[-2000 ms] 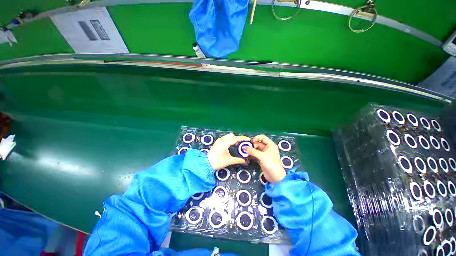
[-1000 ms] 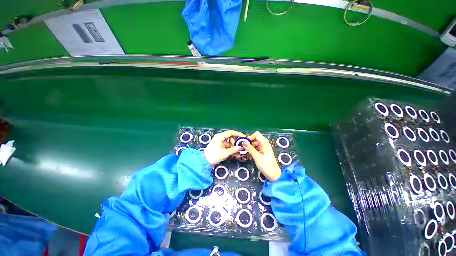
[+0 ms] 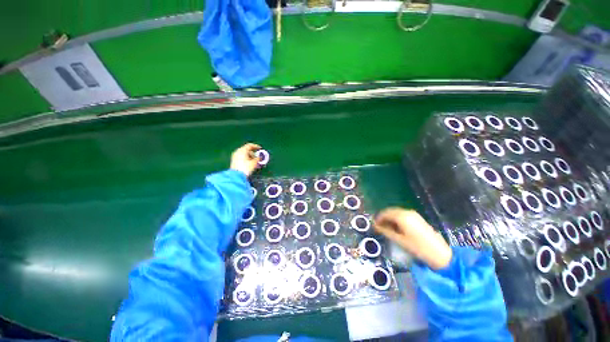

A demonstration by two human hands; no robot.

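A clear blister tray (image 3: 287, 248) with rows of white-ringed, dark-centred components lies on the dark-green belt in front of me. My left hand (image 3: 246, 159) is past the tray's far left corner and holds one ring-faced component (image 3: 262, 157) in its fingertips, white ring showing, over the belt. My right hand (image 3: 409, 232) is at the tray's right edge, blurred, with its fingers bent; whether it holds anything cannot be seen. Both arms wear blue sleeves.
Tall stacks of filled blister trays (image 3: 441, 184) stand at the right. The dark-green conveyor belt (image 3: 120, 174) runs across. A blue cloth (image 3: 237, 43) and a posted sheet (image 3: 73, 77) hang on the green panel. White paper (image 3: 384, 322) lies by the tray's near edge.
My hands have parted: the left moved to the tray's far left corner with a component, the right to its right edge. The view has turned right, showing more of the stacks.
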